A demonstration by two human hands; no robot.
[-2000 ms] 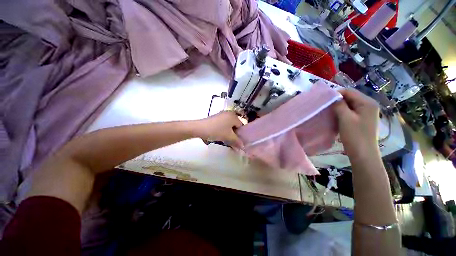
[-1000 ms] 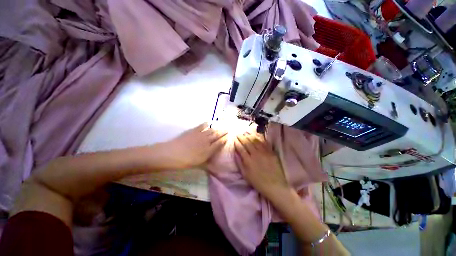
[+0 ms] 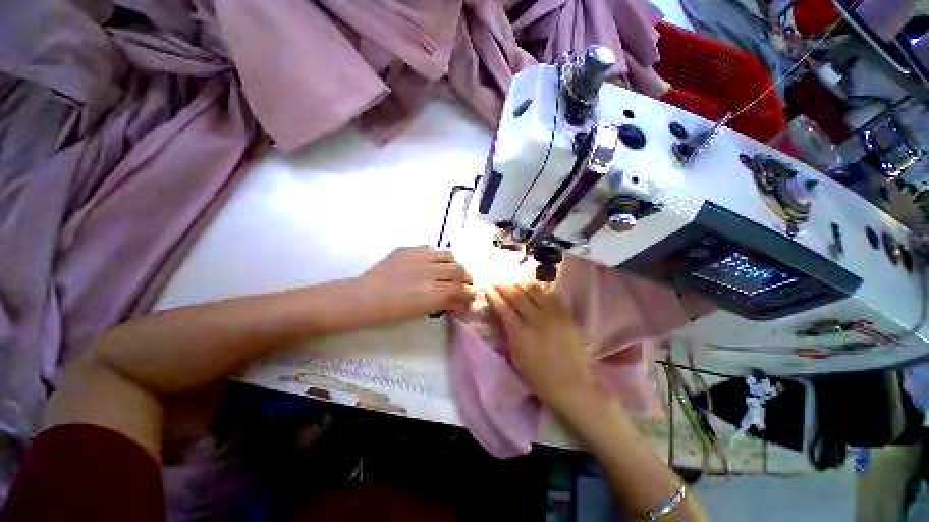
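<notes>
The dusty-pink garment piece [image 3: 621,306] lies under the head of the white sewing machine [image 3: 662,184] and hangs over the table's front edge. My left hand [image 3: 423,282] rests at the cloth's left edge, fingers bent on it near the needle area. My right hand [image 3: 540,331] presses on the cloth just right of it, fingers towards the needle. The needle and presser foot area [image 3: 509,250] is in bright lamp glare, so the stitching and any white tape are hidden.
A large pink garment pile [image 3: 153,133] covers the left and far side of the white table [image 3: 306,224]. A red basket [image 3: 718,82] stands behind the machine. Loose threads and a thin tool [image 3: 693,413] lie right of the cloth, beside a black cloth with white print [image 3: 754,403].
The cloth went from being held up by my right hand to lying under the machine head. Since the second frame, less cloth hangs over the edge and my fingers are more bent.
</notes>
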